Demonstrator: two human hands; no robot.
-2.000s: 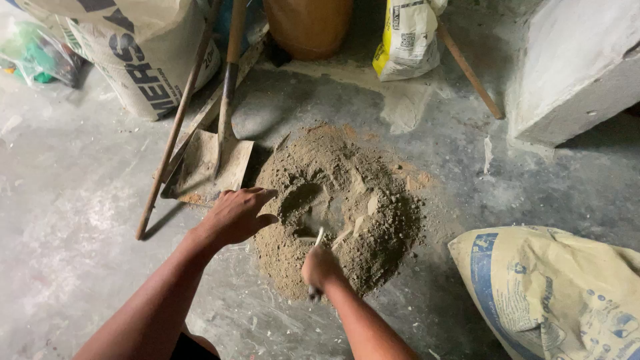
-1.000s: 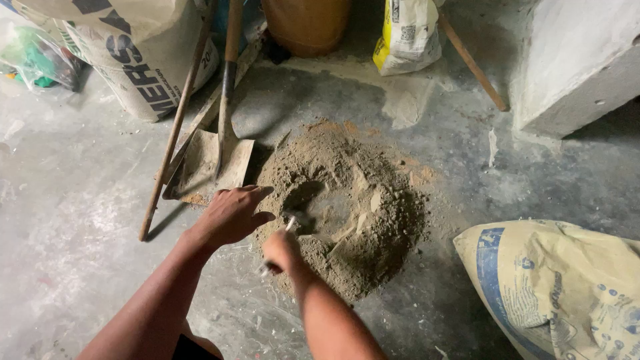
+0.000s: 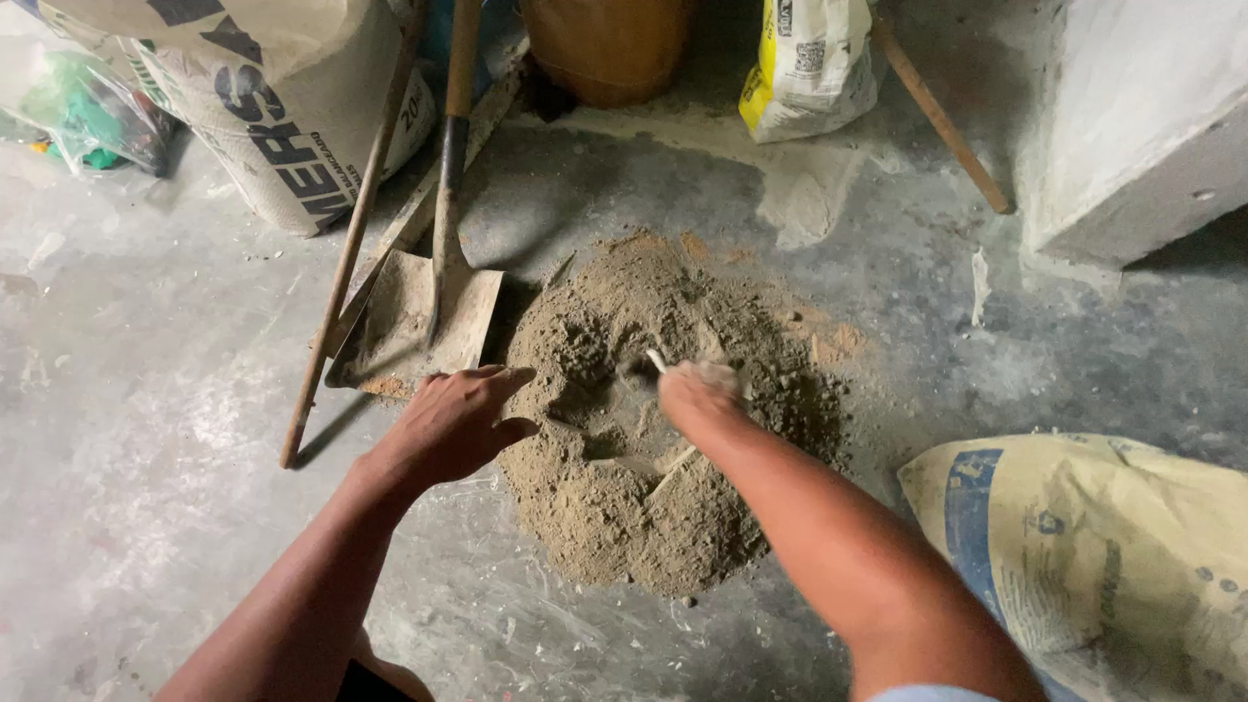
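A round heap of grey-brown mortar mix (image 3: 624, 526) lies on the concrete floor, with a hollow in its middle. My right hand (image 3: 700, 392) is over the heap, right of the hollow, closed on a small tool. Only a pale bit of the tool shows by the fingers; motion blur and the hand hide the rest, so its kind cannot be told. At the heap's left edge hovers my left hand (image 3: 466, 419), fingers apart, holding nothing. Just beyond it, a shovel (image 3: 419, 322) rests blade-down on the floor.
Left of the shovel leans a wooden pole (image 3: 341, 263), near a large woven sack (image 3: 283, 127). Behind the heap stand a brown container (image 3: 609, 49) and a white-and-yellow bag (image 3: 819, 78). A wooden stick (image 3: 941, 117), a concrete block (image 3: 1131, 146) and a paper sack (image 3: 1102, 556) are to the right.
My right hand has moved from the near left side of the hollow to its right side, still with the tool. My left hand has stayed near the heap's left edge.
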